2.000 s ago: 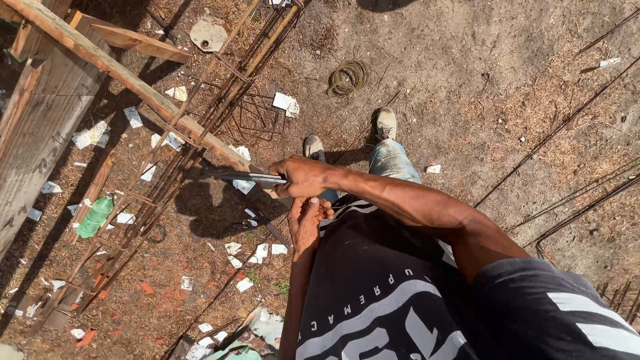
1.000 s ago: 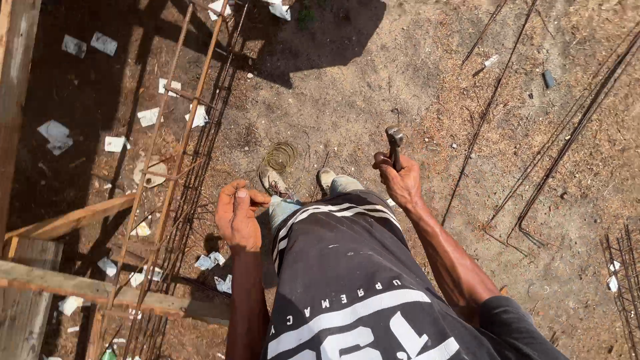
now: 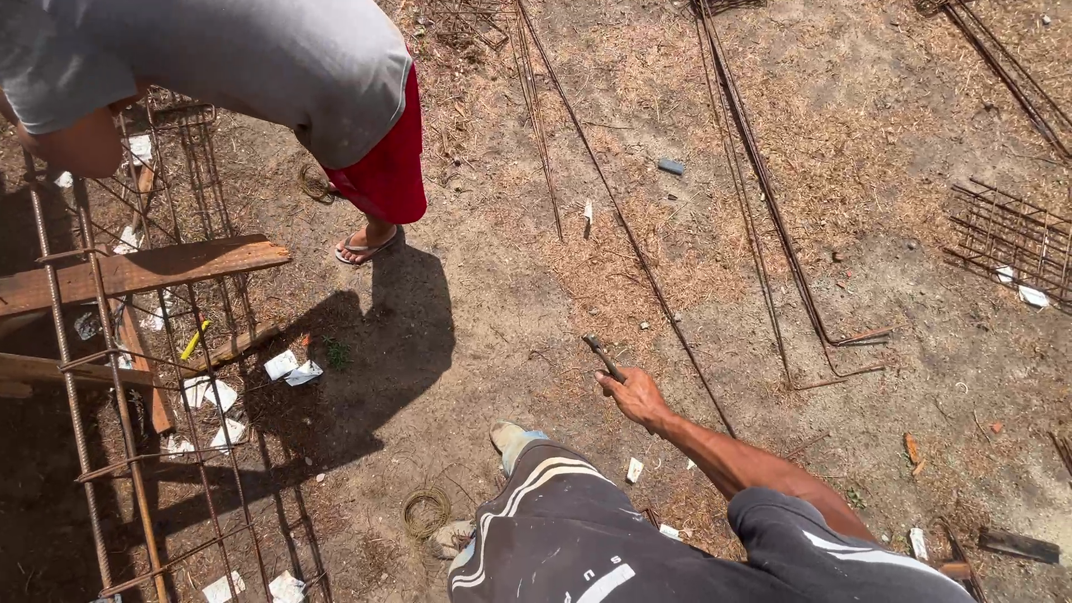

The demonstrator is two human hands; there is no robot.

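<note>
My right hand [image 3: 634, 397] is closed around a metal hand tool [image 3: 603, 356], its head pointing up and left; it looks like pincers, though the exact kind cannot be told. Bare ground lies beneath this hand, with a long rebar rod [image 3: 641, 260] just beyond it. My left hand is out of the frame. A coil of tie wire [image 3: 426, 512] rests on the ground beside my shoes. To the left stands a rebar cage [image 3: 113, 352] made of long bars with square stirrups.
At the upper left a person in red shorts [image 3: 389, 155] bends over the cage. A wooden board [image 3: 151, 270] crosses it. Bent rebar rods [image 3: 766, 193] and a steel mesh piece [image 3: 1017, 243] lie to the right. Paper scraps [image 3: 222, 395] litter the ground.
My left hand has gone out of view, while my right hand still holds the tool. A co-worker now shows at the upper left. The view has shifted strongly.
</note>
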